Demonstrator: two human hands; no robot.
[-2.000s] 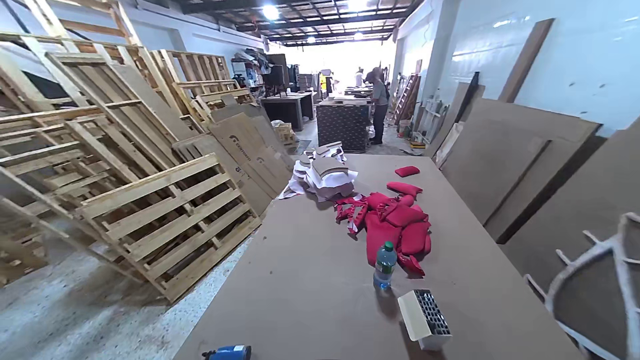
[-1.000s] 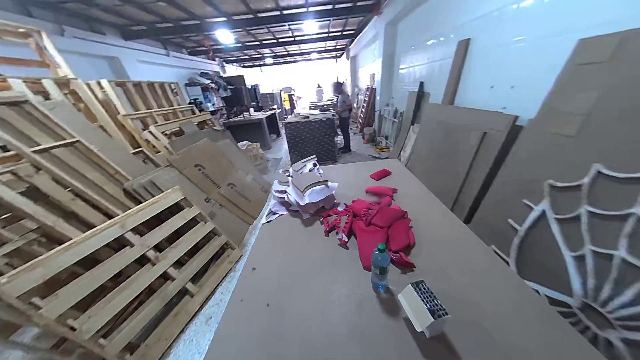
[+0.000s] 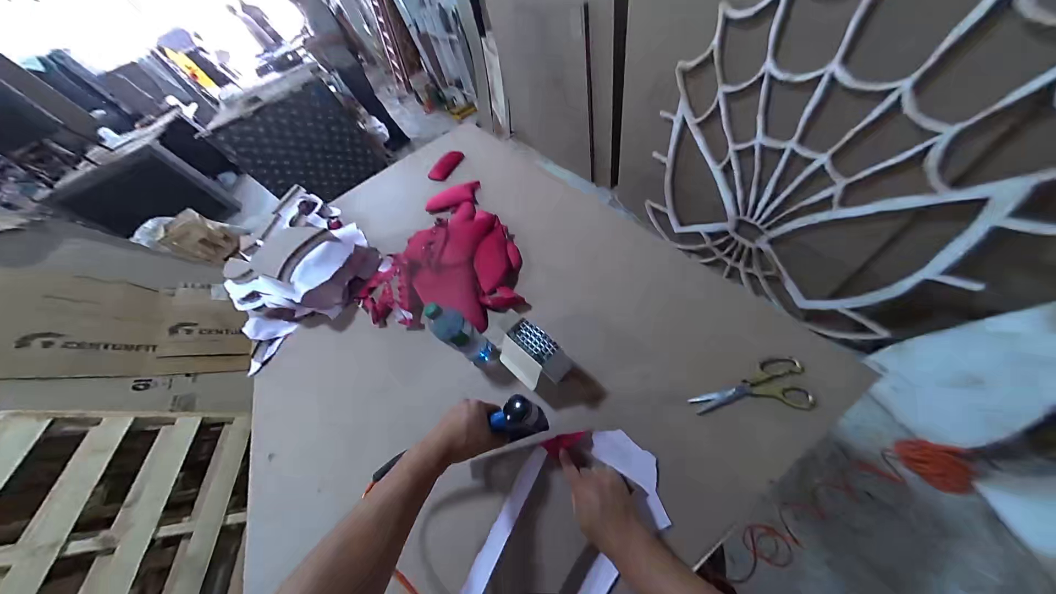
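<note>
My left hand is closed around a blue and black handheld tool, which looks like a pneumatic stapler. Its head is beside the edge of a piece edged with white material. Fingers of my right hand press on a small red fabric part at that edge; whether they also pinch it cannot be told. Beyond the tool, a small open box of metal strips, perhaps staples, sits beside a plastic bottle with a green cap. Yellow-handled scissors lie to the right.
Red padded pieces and white and brown scraps lie on the table's far part. Left of the table is a wooden pallet. A web-shaped frame leans at right, near a coiled orange hose. A person stands farther back.
Both my hands have come into view. The blue tool, seen at the table's near edge two seconds ago, is now in my left hand. The view has swung right and down.
</note>
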